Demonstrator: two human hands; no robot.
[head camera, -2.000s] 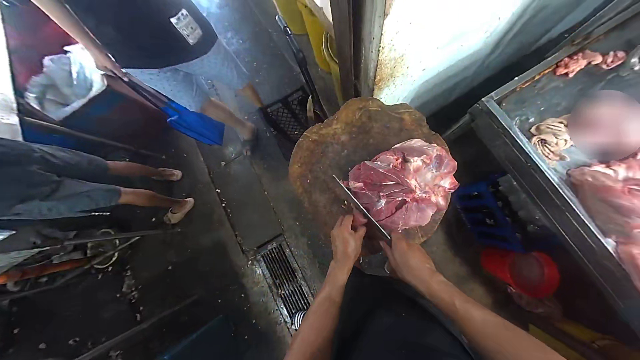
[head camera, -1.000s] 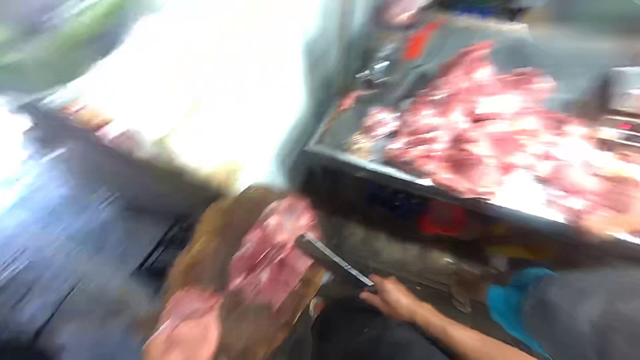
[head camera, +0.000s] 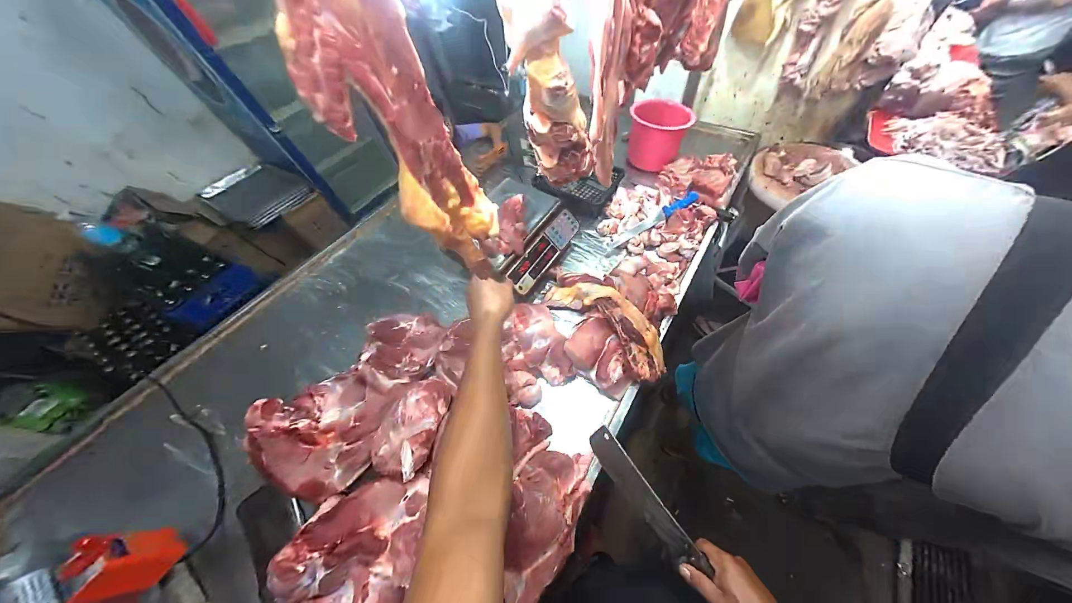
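Note:
My left hand (head camera: 489, 297) is closed around the lower, bony end of a hanging piece of meat (head camera: 410, 126), which has yellow fat near that end. My right hand (head camera: 727, 574) grips the handle of a cleaver (head camera: 643, 490), low at the right of the metal counter, its blade slanting up and left. Large cuts of raw meat (head camera: 360, 435) lie on the counter below and around my left forearm. Just right of my left hand stands a digital scale (head camera: 543, 251) with a piece of meat (head camera: 512, 223) on its plate.
A person in a grey shirt (head camera: 863, 335) stands close at the right. More meat (head camera: 557, 126) hangs ahead. On the metal counter (head camera: 335, 289) are a pink bucket (head camera: 660, 134), a blue-handled knife (head camera: 657, 219) among small meat pieces, and an orange box (head camera: 126, 565) near a black cable.
The view has swung from the chopping block to the counter. My left hand, two seconds ago at the meat on the block, now holds the hanging piece. The cleaver remains in my right hand.

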